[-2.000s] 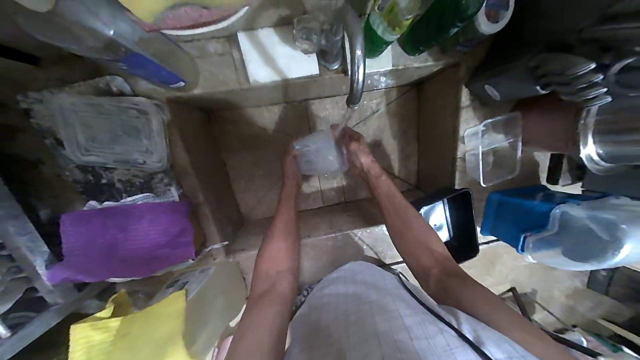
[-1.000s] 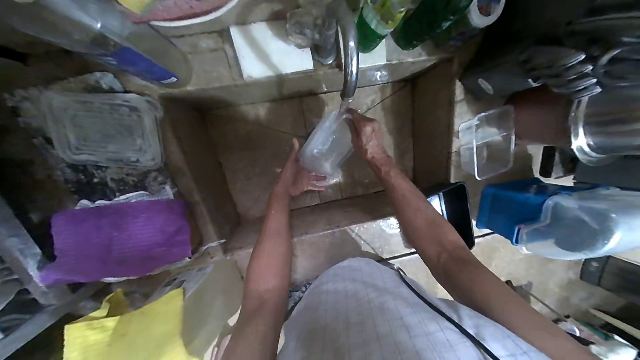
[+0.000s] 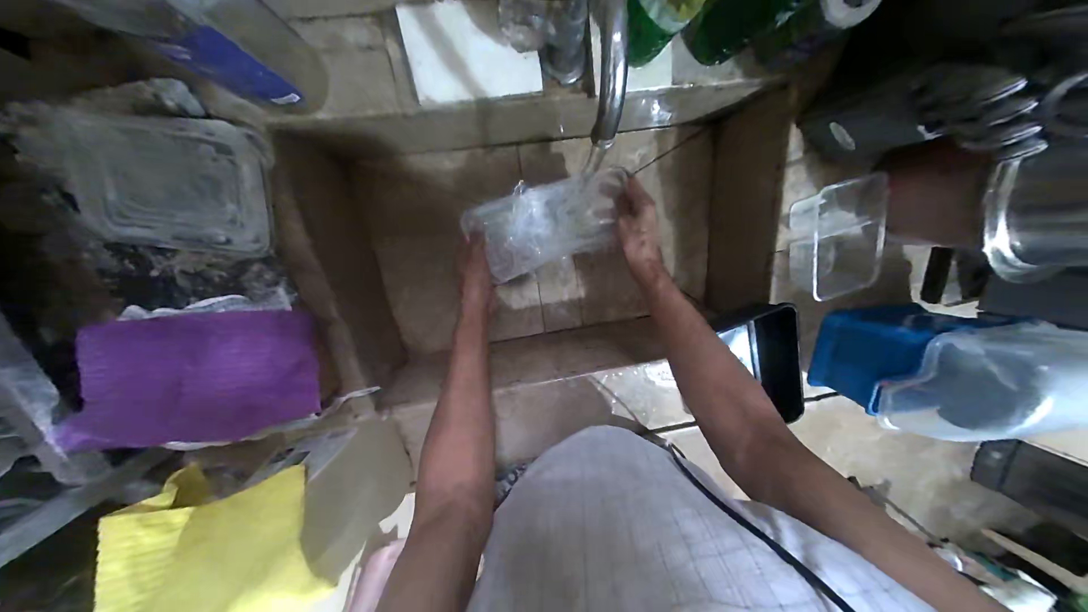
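Note:
A clear plastic container is held over the tiled sink basin, tilted under the metal faucet. Water runs from the spout onto its right part. At its left end, my left hand grips the lower corner. My right hand holds the right end, fingers around the edge. The fingertips of both hands are partly hidden by the container.
Left of the basin lie a clear plastic lid, a purple cloth and a yellow cloth. To the right are a clear tub, a black tray and a blue container. Green bottles stand behind the faucet.
The container has turned from a steep slant to a nearly level, lengthwise position between my hands. My left hand has moved from its lower end to its left end.

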